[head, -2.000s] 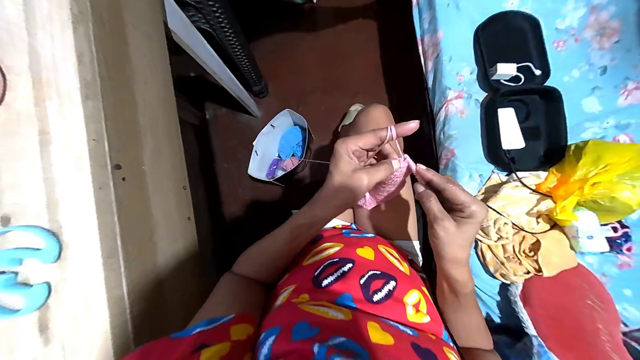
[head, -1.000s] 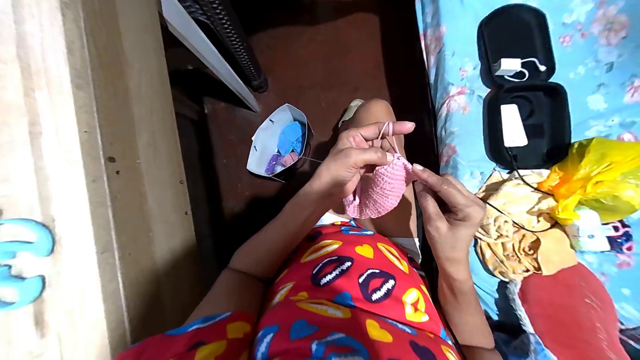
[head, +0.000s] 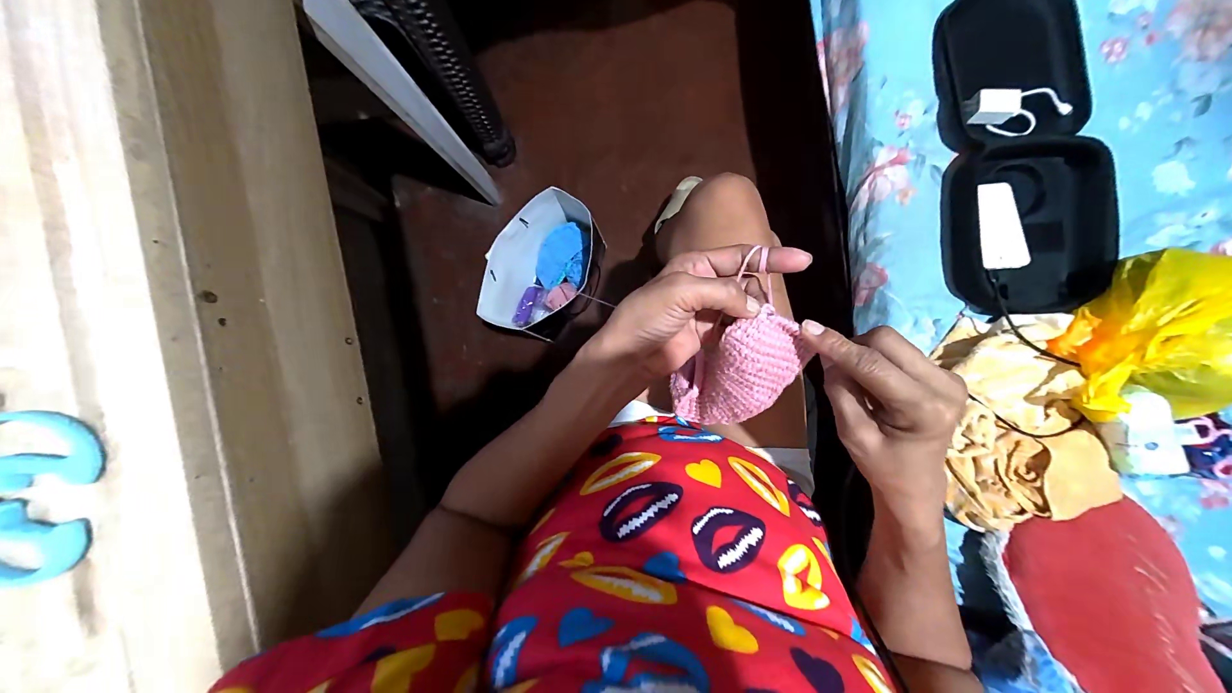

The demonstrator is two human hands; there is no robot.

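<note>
My left hand (head: 679,313) pinches a pink crocheted piece (head: 756,366) at its top edge, with pink yarn (head: 763,262) looped around the outstretched index finger. The curved piece hangs above my lap. At the piece's right edge, the thumb and index finger of my right hand (head: 890,395) are closed together; a crochet hook cannot be made out there. A strand runs from my left hand down to a white paper bag (head: 507,262) on the floor, which holds a blue bundle (head: 561,255), something pink and something purple.
On the right, a floral-covered surface (head: 881,125) bears an open black case (head: 1097,207) with a white device and cable, a yellow plastic bag (head: 1169,327), tan cloth (head: 991,481) and a red item (head: 1107,587). Blue shapes (head: 48,539) mark the wooden surface at left.
The pink piece, mostly behind my left hand two seconds ago, has been turned so that more of its face shows. The yarn loop stays on my left index finger.
</note>
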